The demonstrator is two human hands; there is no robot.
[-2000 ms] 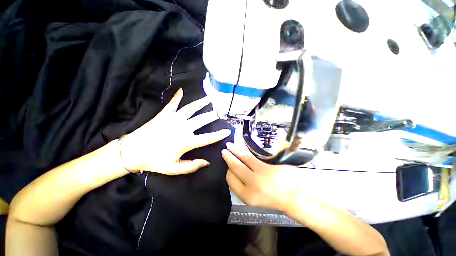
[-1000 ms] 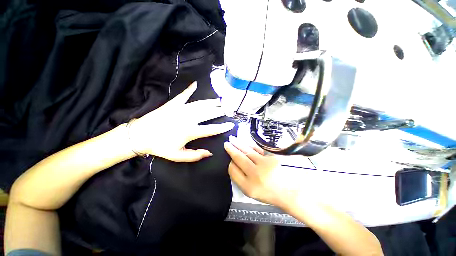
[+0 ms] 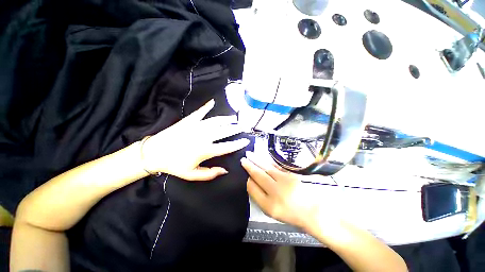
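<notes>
A large black garment [image 3: 212, 212] fills the left side, with a white stitch line [image 3: 168, 204] running down it. Its right edge lies at the presser foot and needle [image 3: 258, 134] of the white sewing machine [image 3: 276, 48]. My left hand [image 3: 194, 144] lies flat on the cloth with fingers spread, fingertips left of the needle, holding nothing. My right hand [image 3: 276, 194] is at the cloth's edge just below the needle, fingers together and bent. Its fingertips touch the edge; whether they pinch it cannot be told.
A black phone [image 3: 442, 202] lies on the white table [image 3: 372, 212] at the right. A measuring tape strip [image 3: 282, 236] runs along the table's front edge. A curved dark guard [image 3: 332, 127] stands right of the needle. Dark cloth hangs below the table.
The view has shifted slightly, showing more of the machine's top. Both hands stay beside the needle in nearly the same pose, with the cloth still under my left hand.
</notes>
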